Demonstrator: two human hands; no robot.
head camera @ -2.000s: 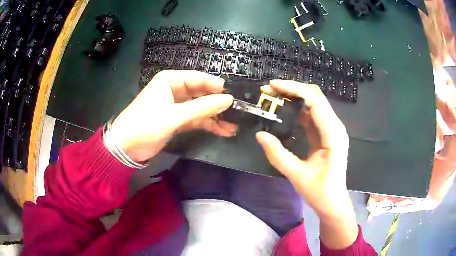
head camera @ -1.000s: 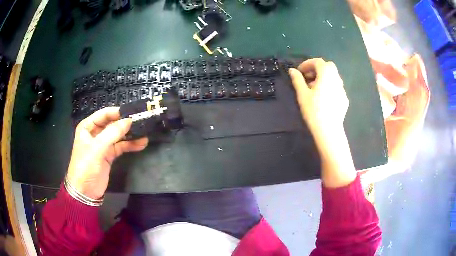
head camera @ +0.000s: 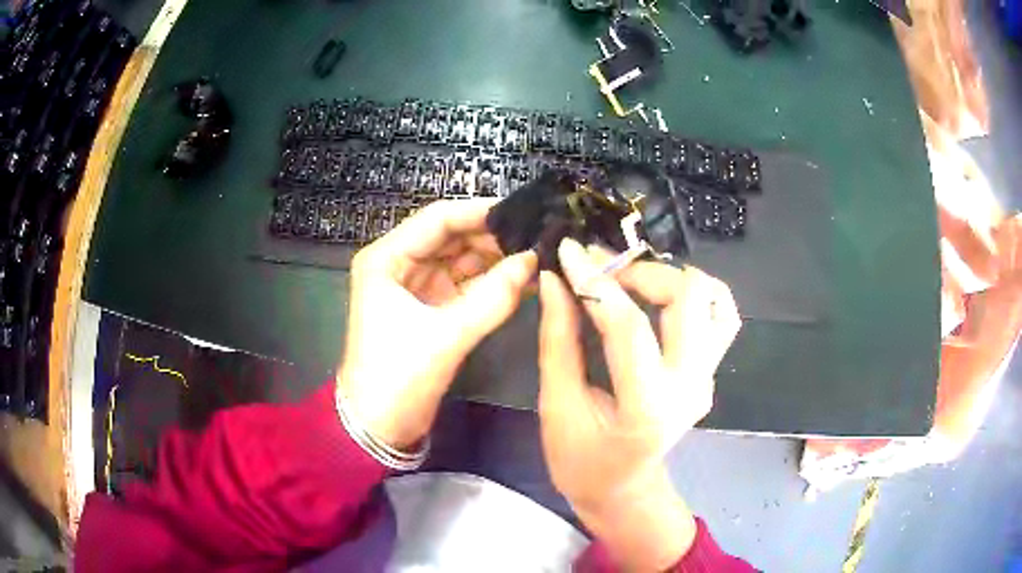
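Note:
A black socket housing point(head camera: 656, 202) with brass and silvery contact strips point(head camera: 630, 233) is held above the rows on the bench. My left hand point(head camera: 431, 302) grips its left side between thumb and fingers. My right hand point(head camera: 633, 358) is at its near side, with fingertips pressed together against the black part near the strips. Whether the right fingertips hold a small insert block is hidden. Small black insert blocks point(head camera: 448, 127) stand in tight rows on a dark mat point(head camera: 784, 269) just beyond my hands.
Loose contacts point(head camera: 616, 73) and heaped black housings point(head camera: 762, 20) lie at the far side. A joined black assembly point(head camera: 196, 129) and a small oblong piece point(head camera: 330, 57) lie at left. Stacked black assemblies point(head camera: 56, 146) stand beyond the wooden edge point(head camera: 99, 190). Pinkish plastic point(head camera: 975, 280) hangs at right.
My right hand has come back from the right end of the rows to the held housing. The housing has turned in my left hand. The camera view has shifted.

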